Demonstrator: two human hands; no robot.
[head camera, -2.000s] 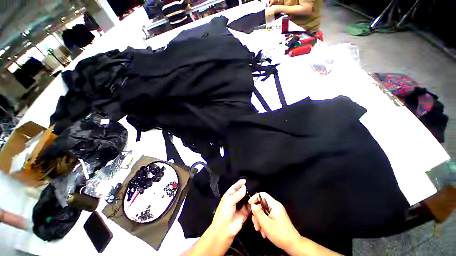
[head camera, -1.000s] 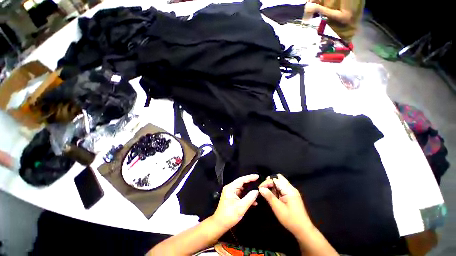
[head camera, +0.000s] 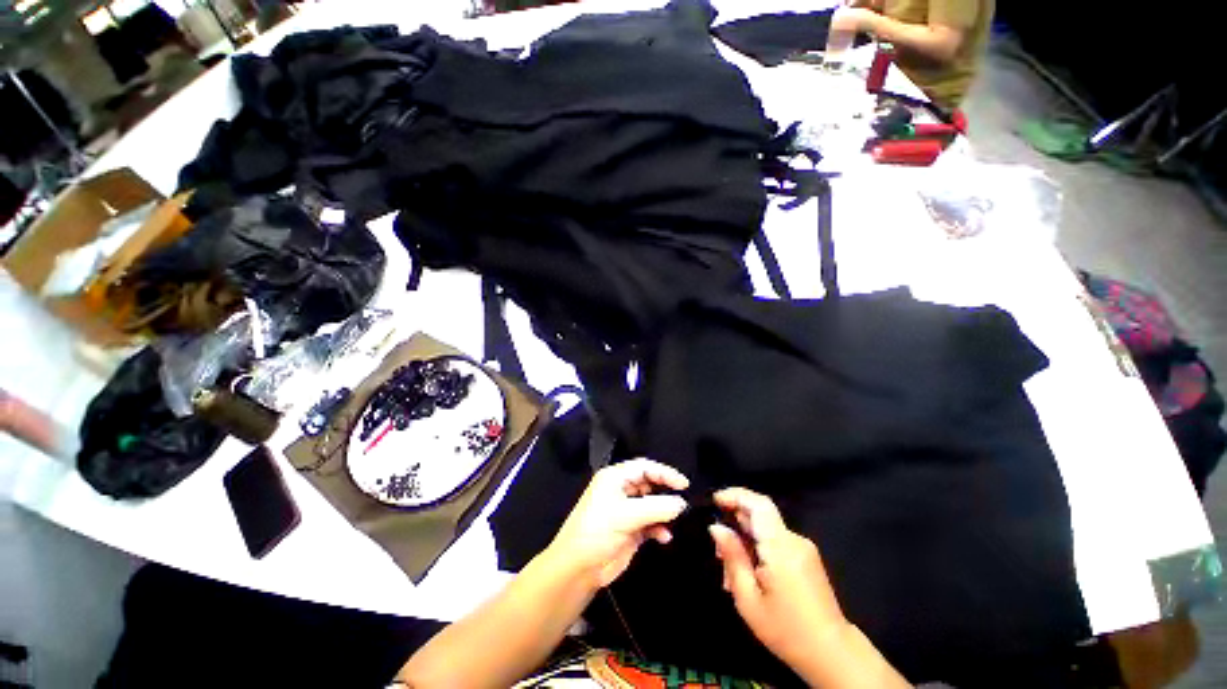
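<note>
A large black garment (head camera: 861, 431) lies flat on the white table in front of me. My left hand (head camera: 626, 518) is over its lower left part, thumb and fingertips pinched together on black cloth or something small and dark. My right hand (head camera: 774, 572) is just to the right, thumb and curled fingers closed on a small dark thing I cannot make out. The fingertips are close but apart. No needle can be seen; a thin line hangs below my left wrist. A round white fastener plate (head camera: 451, 451) with black pieces sits on an olive-brown cloth mat (head camera: 420, 541).
A black garment pile (head camera: 579, 162) covers the table beyond. At left are a phone (head camera: 261, 501), a brown-olive cylinder (head camera: 236, 415), plastic bags (head camera: 303, 263) and an open cardboard box (head camera: 84, 229). A person's arm (head camera: 915, 34) and red objects (head camera: 907, 151) are at the far right.
The view has tilted down and shifted since the oldest frame. My hands have moved slightly apart; the dark tool-like thing seen in my right hand earlier no longer shows clearly.
</note>
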